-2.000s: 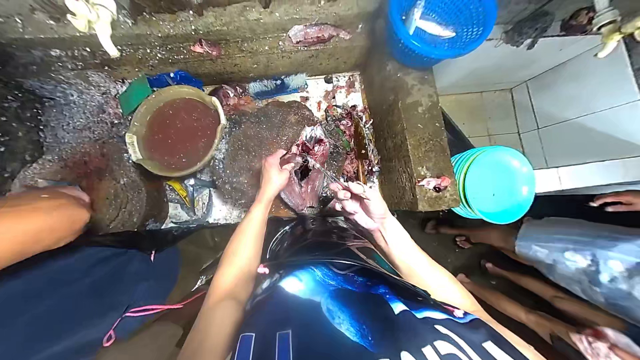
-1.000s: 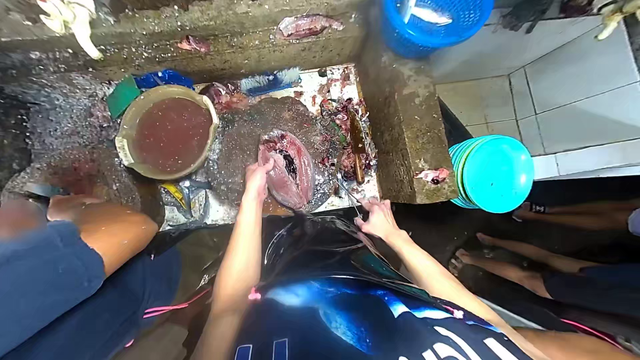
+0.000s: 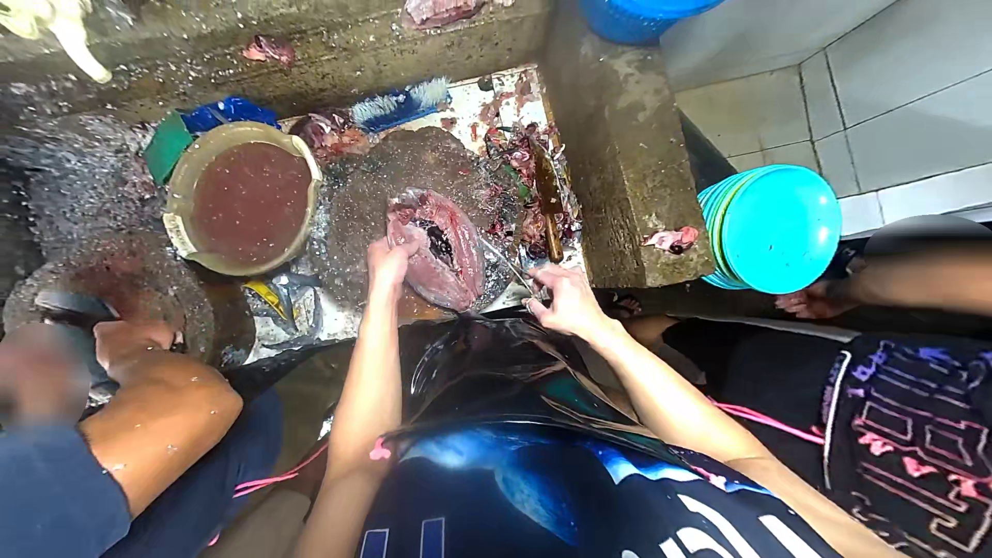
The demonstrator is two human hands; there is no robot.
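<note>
An opened, gutted fish (image 3: 446, 271) lies on a round, scale-covered chopping block (image 3: 364, 186), its dark belly cavity facing up. My left hand (image 3: 391, 267) grips the fish's left edge, fingers at the cavity. Just right of the fish, my right hand (image 3: 564, 298) holds a thin metal tool (image 3: 505, 263), probably a knife, its tip pointing up and left beside the fish. Fish guts (image 3: 515, 167) are heaped right of the block, with a wooden-handled knife (image 3: 552, 209) lying on them.
A basin of reddish water (image 3: 252, 205) stands left of the block. A blue brush (image 3: 399, 105) lies behind it. A concrete ledge (image 3: 620, 155) borders the right side, beside stacked turquoise basins (image 3: 783, 229). At left a co-worker's hand (image 3: 136, 341) holds a blade over another block. Another person stands at right.
My right hand first worked at the fish beside my left, then moved right, away from it, and is now closer again with the tool. The fish's cavity now shows more openly than two seconds ago.
</note>
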